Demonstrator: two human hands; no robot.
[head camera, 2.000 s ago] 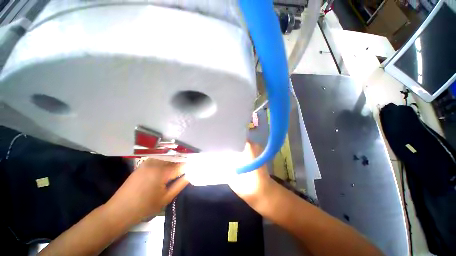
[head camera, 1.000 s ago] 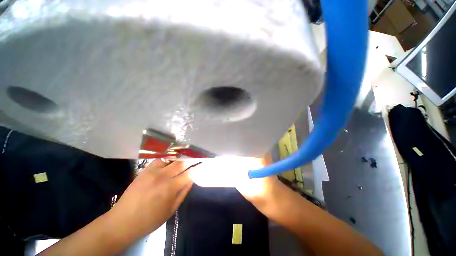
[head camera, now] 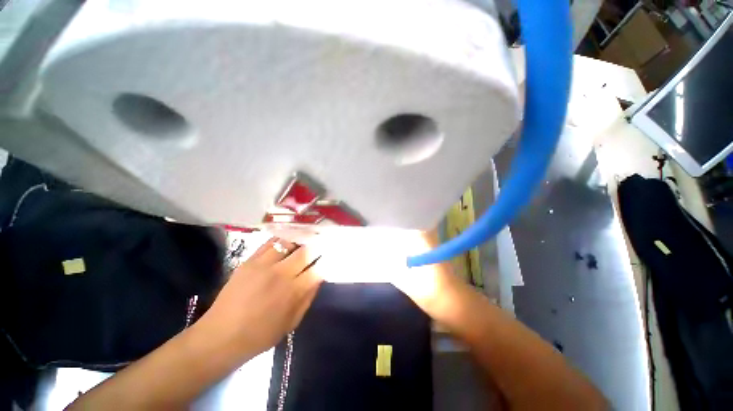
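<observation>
A black bag panel (head camera: pixel 354 345) with a small yellow patch and a pale zip line along its left edge lies below the machine head. My left hand (head camera: pixel 269 293) is at the panel's upper left edge, with its fingertips running into the white glare. My right hand (head camera: pixel 434 281) is at its upper right edge, mostly washed out by the glare. What the fingertips hold is hidden by glare. The white machine head (head camera: pixel 273 104) with two round holes and a red diamond mark looms above both hands.
A blue hose (head camera: pixel 538 144) curves down in front of my right hand. Black pieces (head camera: pixel 112 281) lie at left. A yellow-edged plate (head camera: pixel 462 233) and a grey plate (head camera: pixel 575 281) are at right. A hanging black piece (head camera: pixel 675 257) and a white-framed screen (head camera: pixel 699 96) are at far right.
The machine head filled more of the view one second ago and now looks slightly smaller, with its red mark further right and higher. Both hands remain at the panel's top edge.
</observation>
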